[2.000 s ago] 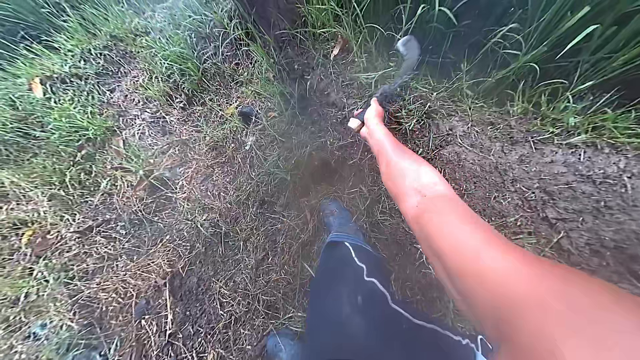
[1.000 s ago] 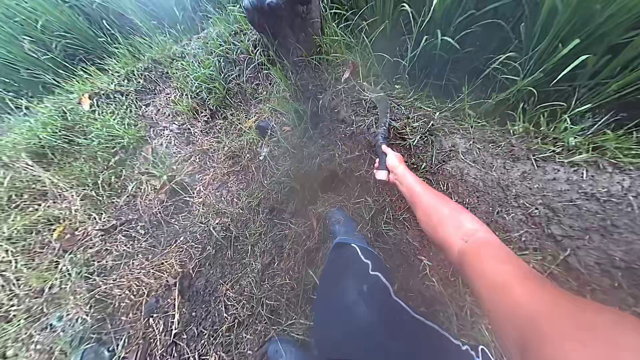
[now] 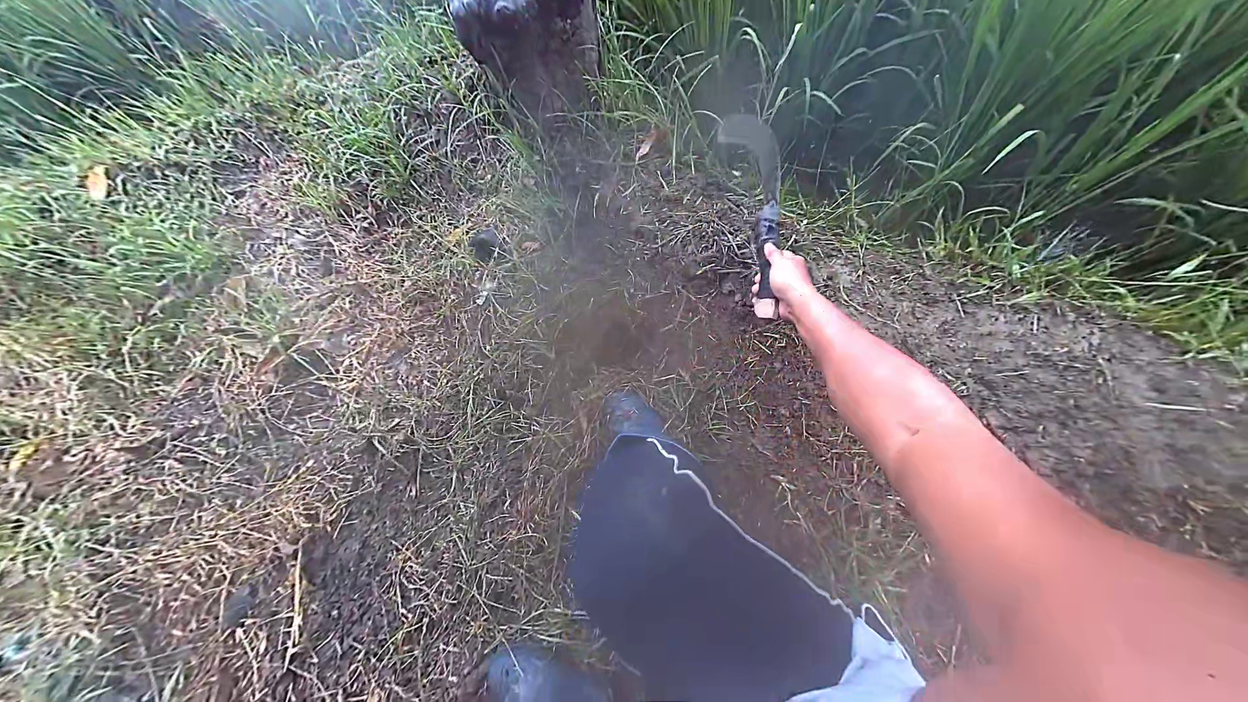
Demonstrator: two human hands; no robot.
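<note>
My right hand [image 3: 786, 279] is closed around the dark wrapped handle of a sickle [image 3: 767, 166], with the arm stretched out ahead from the lower right. The curved grey blade points away from me, its hooked end turned left, over the border between the bare soil and the tall grass [image 3: 936, 97]. The blade is a little blurred, and whether it touches any grass I cannot tell. My left hand is outside the view.
A dark wooden stump or post [image 3: 546, 58] stands at the top centre. Below are my dark-trousered leg and boot [image 3: 632, 414], with another boot [image 3: 536, 673] at the bottom edge. Cut, dry grass [image 3: 409, 458] lies on damp soil. A small dark lump [image 3: 486, 244] sits left of centre.
The sickle blade, low near the soil a second ago, now points up and away by the tall grass. More of the stump shows than two seconds ago. The grip on the handle has stayed.
</note>
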